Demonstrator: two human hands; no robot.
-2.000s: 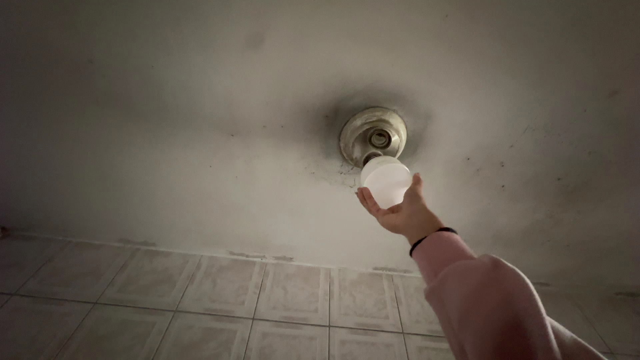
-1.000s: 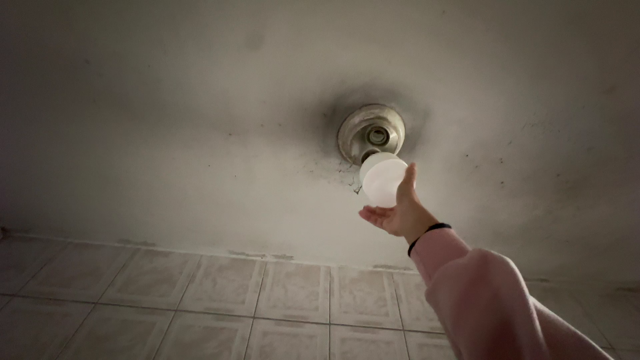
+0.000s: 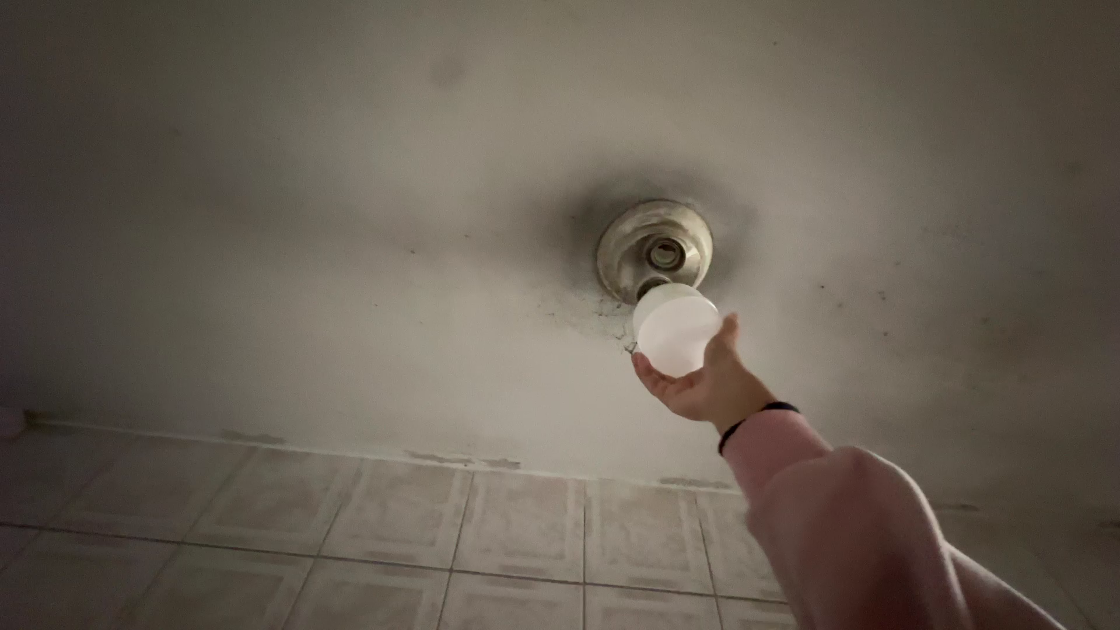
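A white, round-headed light bulb (image 3: 678, 332) is within the grip of my right hand (image 3: 704, 376), the thumb on its right side and the fingers curled around its lower left. The bulb is tilted, its narrow end against the lower part of a round, dirty ceiling lamp holder (image 3: 612, 245). How far the bulb's base sits in the holder cannot be told. Beside the bulb's neck, a round socket (image 3: 667, 254) shows in the holder. A dark band circles my right wrist below a pink sleeve (image 3: 840, 525). My left hand is not in view.
The stained ceiling (image 3: 350, 219) spreads around the holder, with dark soot-like marks and small specks close to it. A wall of pale square tiles (image 3: 521, 525) runs along the bottom, with damaged patches near its upper edge.
One second ago the fingers were spread lower, away from the bulb's left side; now they curl around its lower left. The bulb remains at the holder.
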